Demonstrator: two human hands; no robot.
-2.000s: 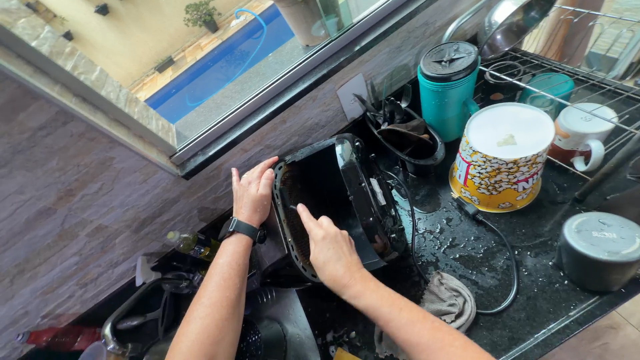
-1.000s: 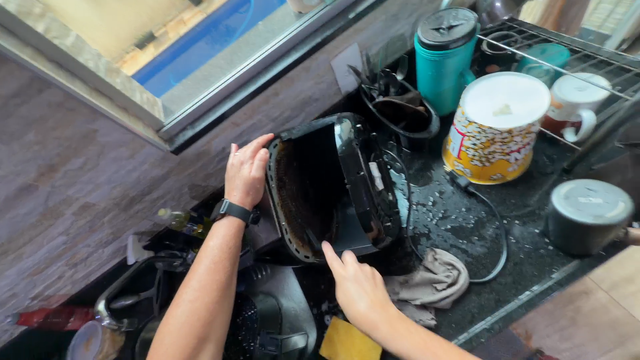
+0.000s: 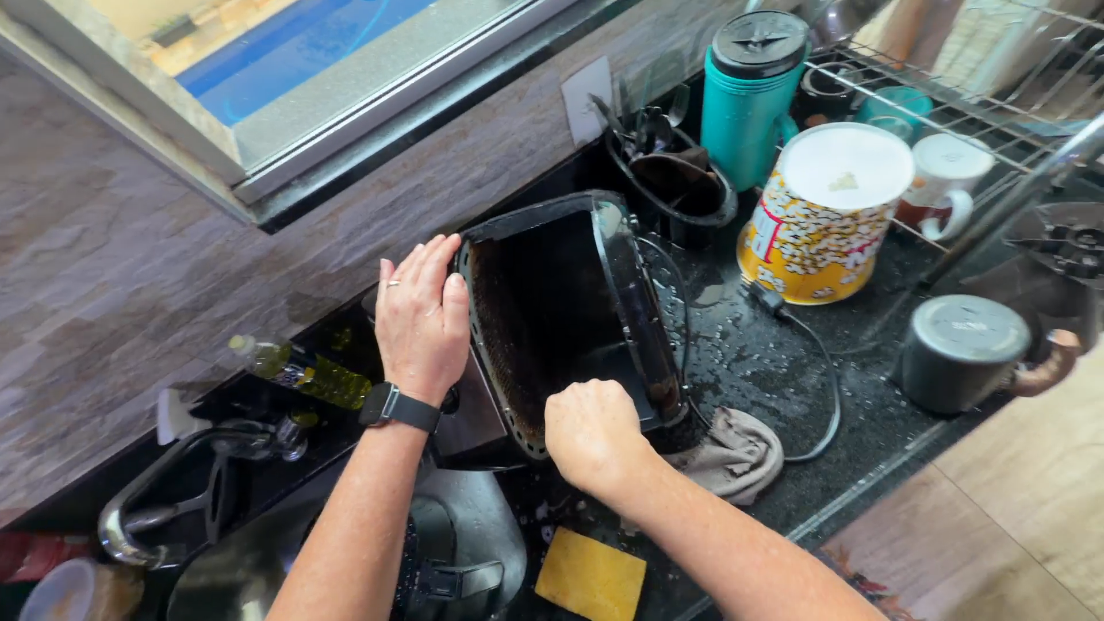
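Observation:
A black box-shaped appliance housing, probably an air fryer body (image 3: 634, 302), lies tipped with its cavity facing me. Brown residue marks the perforated rim and inner wall on its left. My left hand (image 3: 423, 319) rests flat against the upper left rim, holding nothing. My right hand (image 3: 597, 435) is curled at the lower edge of the opening; its fingertips are hidden, so whether it holds something does not show. A grey rag (image 3: 733, 457) lies right of that hand, and a yellow sponge cloth (image 3: 591, 573) lies below it.
A sink (image 3: 492, 517) with a faucet (image 3: 129, 509) is at lower left, near an oil bottle (image 3: 319, 375). Behind the housing stand a cutlery holder (image 3: 729, 203) and teal jug (image 3: 746, 112). A popcorn bucket (image 3: 819, 224), power cord (image 3: 832, 371) and dark mug (image 3: 962, 354) occupy the wet counter's right.
My right hand's extended index finger has curled in, and the hand has moved from inside the cavity to its lower edge. My left hand stays on the rim. The view has shifted somewhat.

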